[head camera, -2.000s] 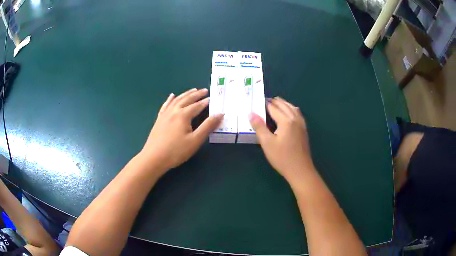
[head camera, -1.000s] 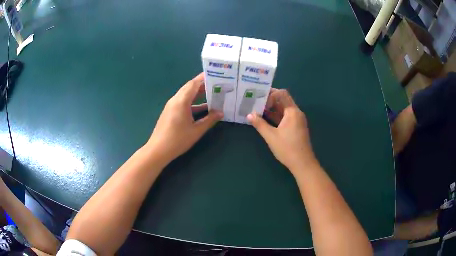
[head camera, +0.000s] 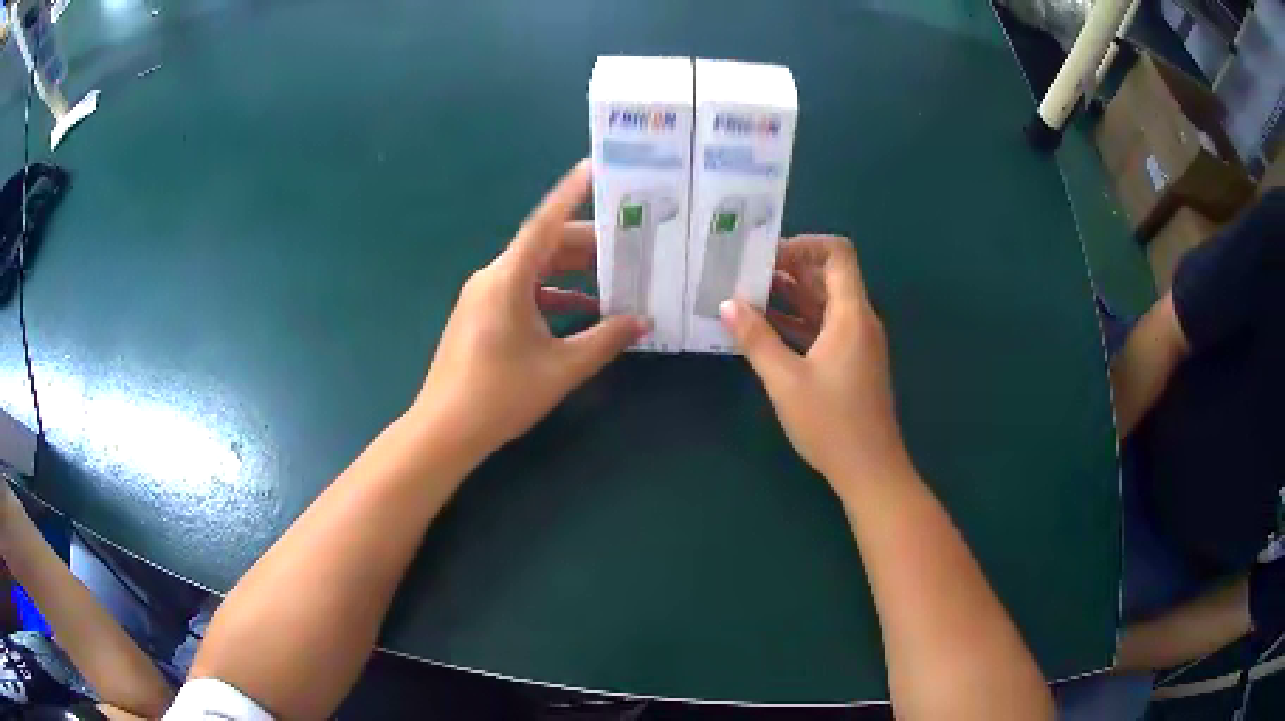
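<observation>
Two white retail boxes stand side by side, touching, at the middle of the dark green table (head camera: 634, 521). The left box (head camera: 644, 169) and the right box (head camera: 740, 169) show their printed fronts with a thermometer picture and green screen. My left hand (head camera: 514, 331) grips the left box, thumb on the lower front and fingers along its left side. My right hand (head camera: 832, 366) grips the right box, thumb on the lower front and fingers at its right side. The box bottoms' contact with the table is hard to tell.
A black object with a cable (head camera: 31, 211) and a white slip (head camera: 73, 116) are at the left. A person's arm (head camera: 57, 606) is at the lower left. A person in dark clothing (head camera: 1219, 380) sits at the right. A brown carton (head camera: 1163, 148) and cream tube (head camera: 1085, 64) are beyond.
The two boxes have gone from lying flat to upright between my hands, then slightly right with their fronts facing me more. The person at the right has shifted.
</observation>
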